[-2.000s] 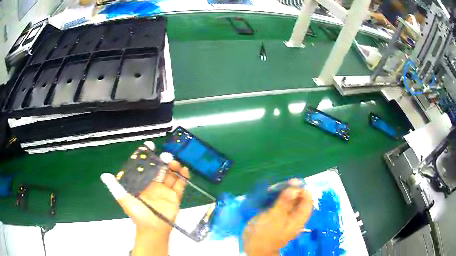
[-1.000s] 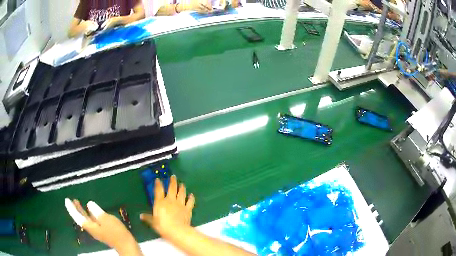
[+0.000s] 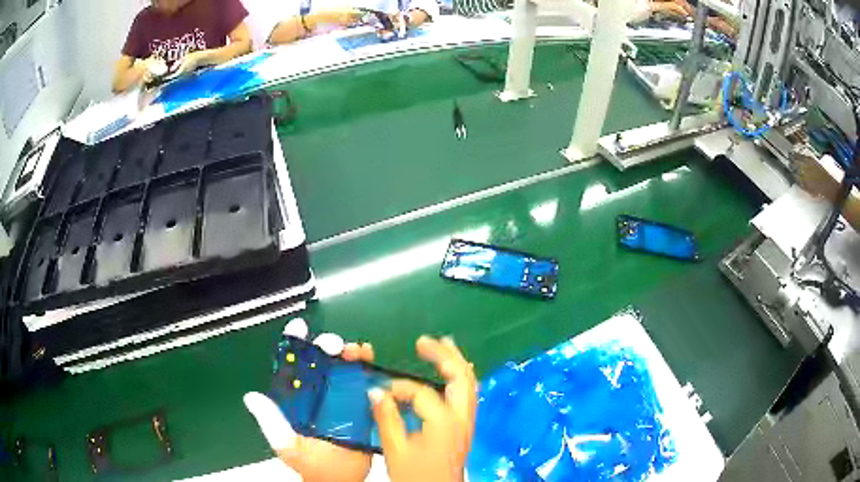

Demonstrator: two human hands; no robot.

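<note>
A black phone frame with blue film [image 3: 341, 400] is held tilted above the near edge of the green belt, its yellow dots at the left end. My left hand [image 3: 321, 456], with white finger cots, holds it by the left end from below and behind. My right hand [image 3: 436, 409] is at its right end, with a fingertip on the film and other fingers by the far edge, covering that end. A crumpled blue film heap [image 3: 580, 409] lies on a white board [image 3: 702, 452] at the right of my hands.
Two blue-filmed frames lie on the green belt [image 3: 377, 320], one nearer [image 3: 500, 269], one farther right [image 3: 657, 237]. Open black frames [image 3: 132, 444] lie at lower left. Stacked black trays [image 3: 160, 221] stand left. White posts [image 3: 594, 85] and a press fixture [image 3: 759, 75] are beyond. People sit opposite.
Both hands came together from the lower left, and the blue-filmed frame that was under my right hand on the belt is now lifted between them. The view shifted; belt frames appear farther left.
</note>
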